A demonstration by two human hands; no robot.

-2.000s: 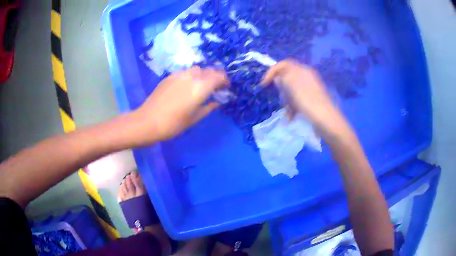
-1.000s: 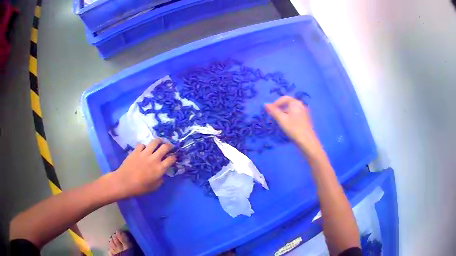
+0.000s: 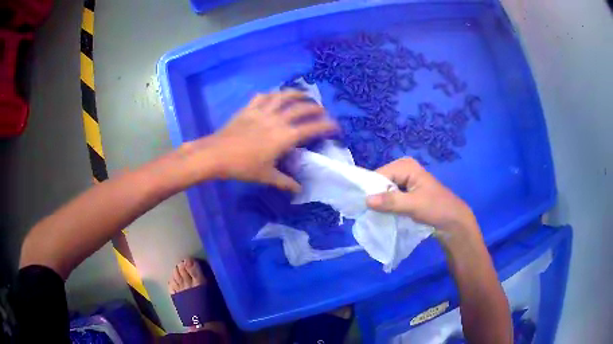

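Note:
A large shallow blue tray [image 3: 269,302] lies in front of me with a loose heap of small curved dark-blue strand parts [image 3: 376,80]. My right hand [image 3: 420,198] grips a crumpled white liner sheet [image 3: 336,185] over the tray's middle. My left hand [image 3: 279,138] is blurred, fingers spread, at the sheet's left end; dark-blue parts show under its fingers, and whether it holds any cannot be told. Another piece of white sheet [image 3: 302,248] lies on the tray floor near the front.
A blue crate [image 3: 464,302] with white lining and blue pieces is at lower right. Another lined crate [image 3: 107,326] is at lower left. Black-and-yellow tape [image 3: 92,121] runs down the grey floor at left. Red objects [image 3: 13,80] stand at far left. My feet are below the tray.
My right hand has moved from the parts to the white sheet and gripped it. The sheet is lifted off the left side of the tray. My left hand has moved up and inward.

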